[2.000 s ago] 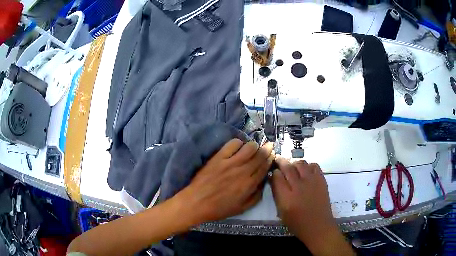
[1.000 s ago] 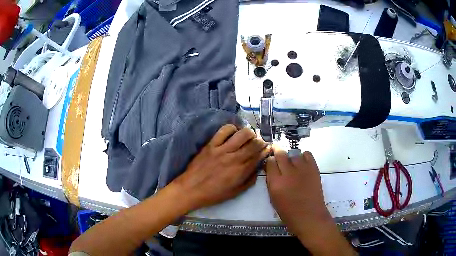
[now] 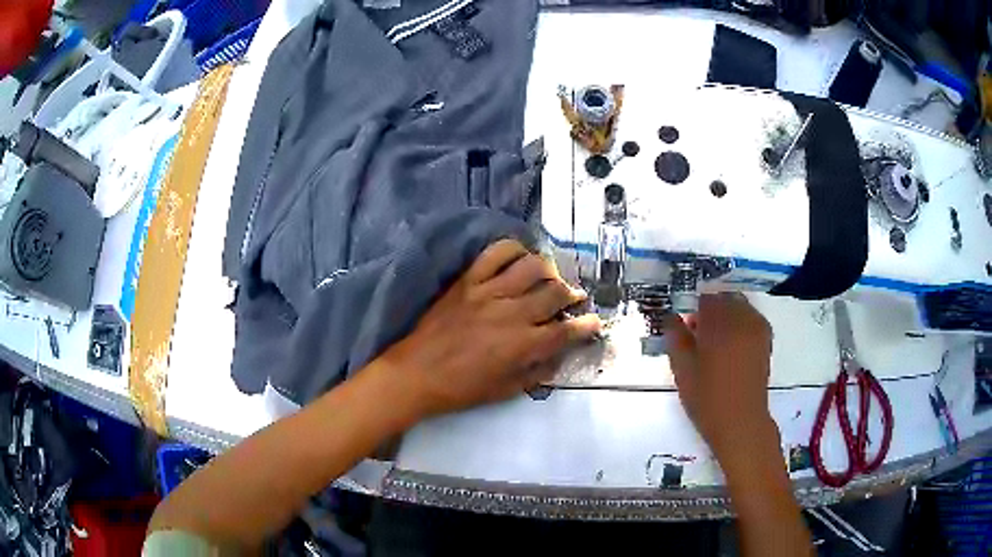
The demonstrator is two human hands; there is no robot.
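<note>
The dark grey garment (image 3: 359, 207) lies over the left of the sewing table, bunched towards the needle. My left hand (image 3: 495, 326) is on the garment's edge beside the needle, with its fingertips pinching cloth at the presser foot; the held edge is mostly hidden. My right hand (image 3: 723, 354) is just right of the needle area, fingers curled, near the thread tension assembly (image 3: 683, 274). Whether it holds a thread or small tool cannot be seen. The sewing machine head (image 3: 707, 207) is white with a blue line.
Red-handled scissors (image 3: 852, 424) lie on the right, with a thin pen or small tool (image 3: 944, 419) beside them. A black cloth band (image 3: 832, 196) wraps the machine head. Orange-brown tape (image 3: 180, 261) runs along the left. A grey device (image 3: 52, 239) stands at the far left.
My right hand has moved right, away from my left hand and the needle area. My left hand stays at the cloth edge. The garment near the needle has bunched slightly, and the view has shifted a little.
</note>
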